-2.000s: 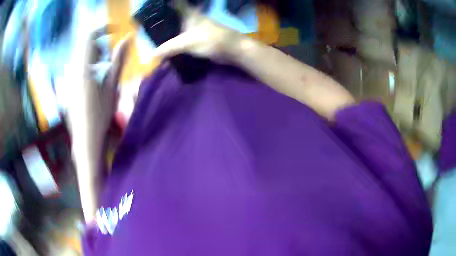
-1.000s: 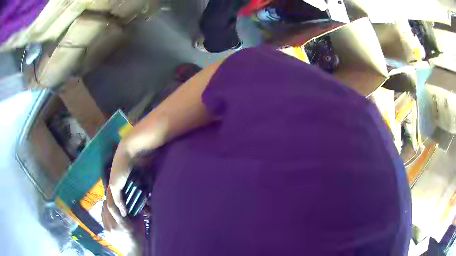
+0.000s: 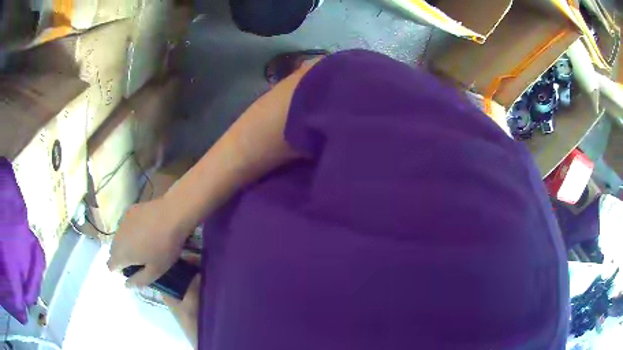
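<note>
My right hand (image 3: 151,240), bare, is at the lower left of the view, its fingers closed over a short bundle of slim black tubes (image 3: 176,279). My left hand (image 3: 188,307) shows only in part beside my purple shirt, against the near end of the black tubes. The rest of that hand and arm is hidden by the shirt. The tubes are over a bright white surface (image 3: 113,314), partly covered by my right hand.
Brown cartons (image 3: 61,130) stand at the left, with a purple cloth (image 3: 17,246) by them. An open box of black parts (image 3: 543,99) and a red and white box (image 3: 572,176) are at the right. A dark round object (image 3: 270,15) is at the top.
The view has turned and shifted. The green-edged table corner has left view, and the white surface now shows under my hands. The black tubes are still in my right hand.
</note>
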